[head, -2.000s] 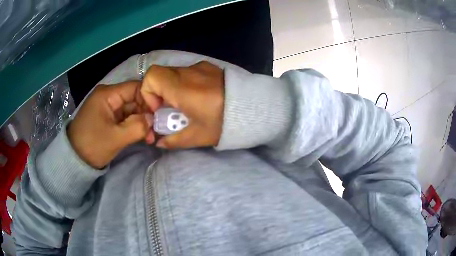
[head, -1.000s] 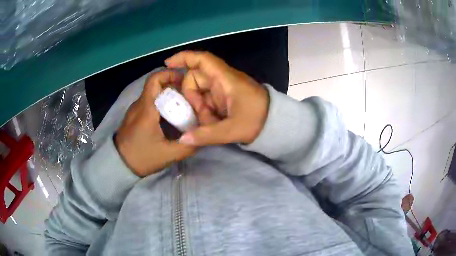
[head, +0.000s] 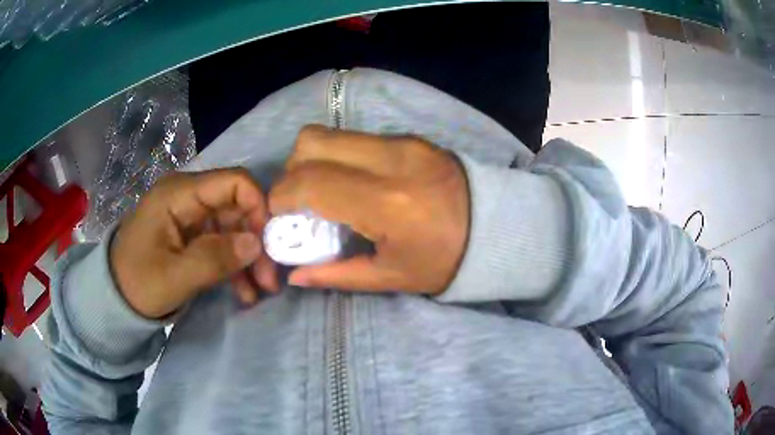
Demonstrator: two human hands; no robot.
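A small white housing (head: 299,240) with a rounded end facing the camera is in front of the grey jacket. Small dark marks show on its end, but glare and blur hide the detail. My right hand (head: 382,212) is around it, palm down, with the fingers above and the thumb below. My left hand (head: 197,242) is at the left of the housing, fingers curled, with the fingertips close to its rounded end. Whether the left fingertips touch it or hold a small piece is not clear.
The curved edge of the green workbench (head: 170,47) crosses the top, with clear plastic (head: 59,15) at its upper left. A crumpled clear plastic heap (head: 144,144) lies below the edge at left. A red stool (head: 38,242) stands at far left. Pale tiled floor (head: 608,161) is at right.
One second ago the housing was tilted in the left hand's grasp; now my right hand is around it, its rounded end toward the left. My left hand has moved left, off the housing's side.
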